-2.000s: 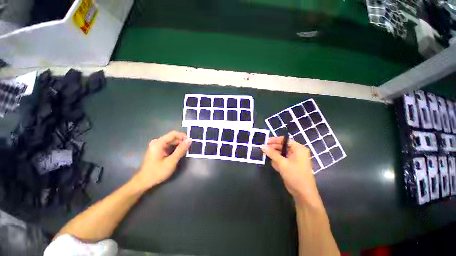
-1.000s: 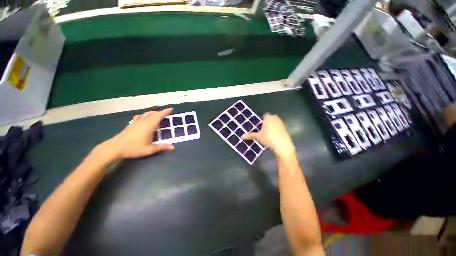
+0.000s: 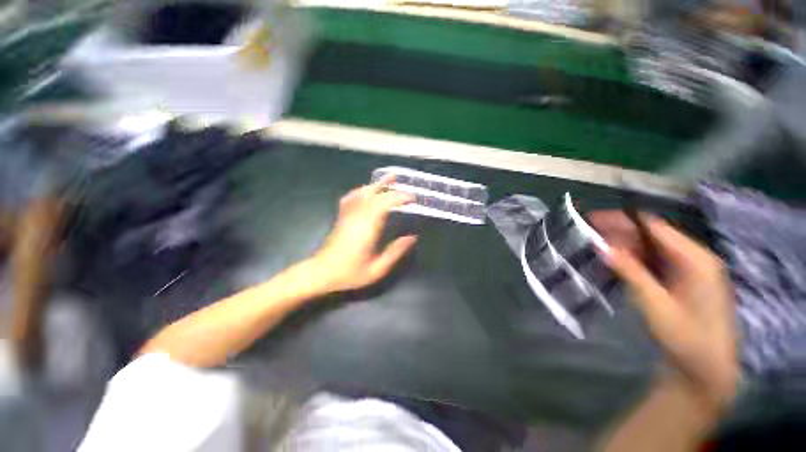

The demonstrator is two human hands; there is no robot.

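Note:
The frame is blurred. My right hand (image 3: 676,300) grips the edge of a sticker sheet (image 3: 566,269), which is curled and looks lifted off the bench. A dark thin thing shows at that hand, probably the tweezers (image 3: 647,237), but it is unclear. My left hand (image 3: 362,238) has its fingers apart, with fingertips on the left end of the stack of sticker sheets (image 3: 451,200), near the pale rail. A greyish piece (image 3: 517,214) shows between the stack and the lifted sheet; whether it is part of that sheet is unclear.
A pile of black plastic parts (image 3: 168,212) lies at left, with a white bin (image 3: 190,79) behind it. The pale rail (image 3: 424,154) runs across beyond the stack. A blurred tray of parts (image 3: 760,265) is at right. Another person's arm (image 3: 34,265) shows at far left.
The slanted sheet, flat under my right hand a second ago, is now curled and shifted right in its grip. My left hand still touches the stack. The view has turned left.

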